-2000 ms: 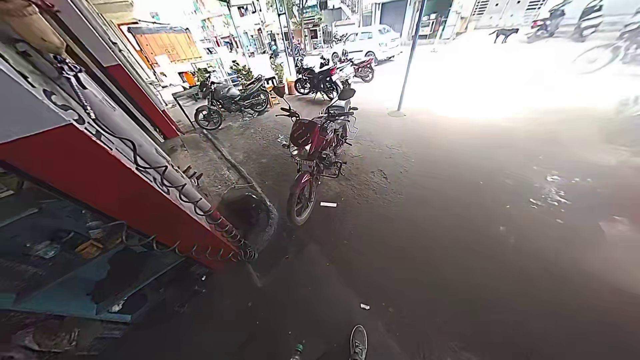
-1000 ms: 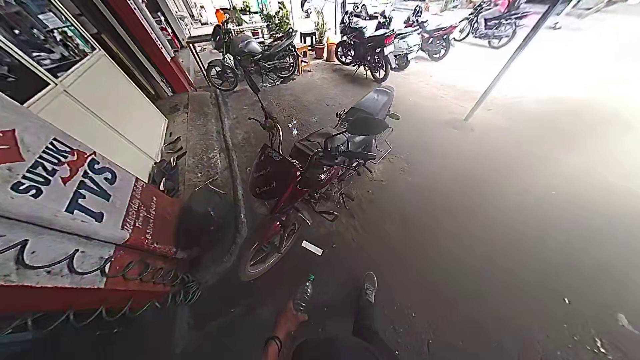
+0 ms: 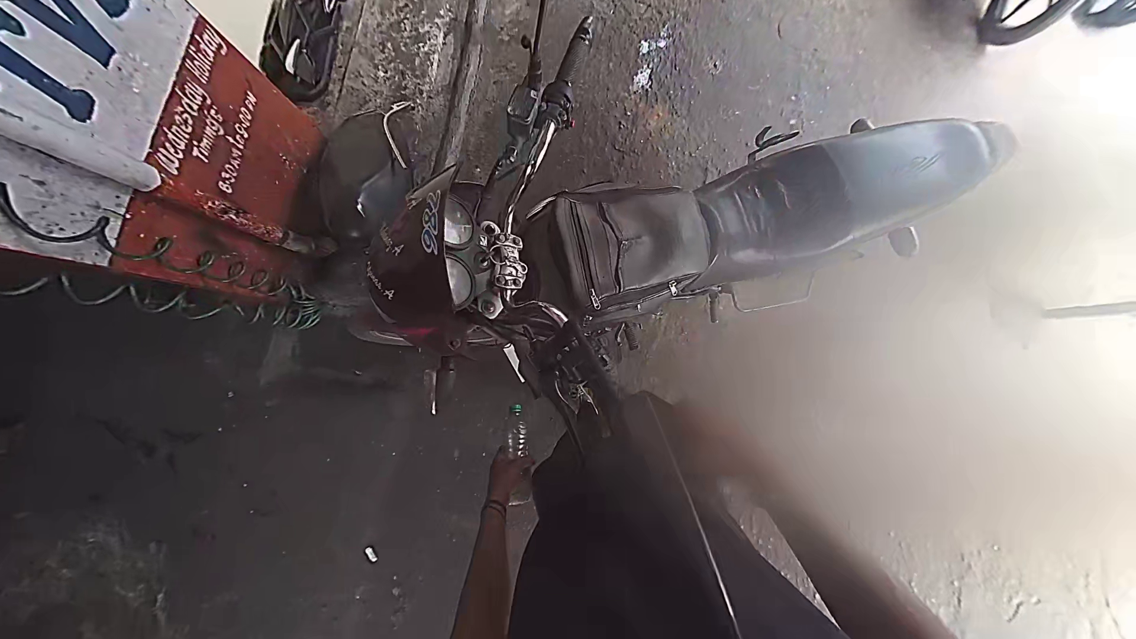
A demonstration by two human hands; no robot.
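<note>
My left hand [image 3: 508, 475] grips a clear plastic bottle [image 3: 517, 433] with a green cap, beside the front of a parked motorcycle [image 3: 772, 200]. The motorcycle has a dark red headlamp fairing [image 3: 404, 266], twin round gauges [image 3: 459, 247], a zippered black tank cover [image 3: 632, 244] and a long black seat. The near end of its handlebar [image 3: 568, 359] lies just ahead of my body. My right hand [image 3: 679, 430] is a blur near that end, at the tip of my outstretched forearm; its fingers cannot be made out, nor whether it touches the motorcycle.
A painted red and white wall base [image 3: 213, 133] bearing writing stands at the left, with a coiled green hose [image 3: 302, 306] along it. A raised kerb edge [image 3: 461, 89] runs beyond the front wheel. Part of another wheel [image 3: 1021, 22] shows top right. A small white scrap [image 3: 371, 555] lies on the ground.
The motorcycle is now much closer, right in front of me. The bottle remains in my left hand. My right forearm has come into view. The view has tipped downward.
</note>
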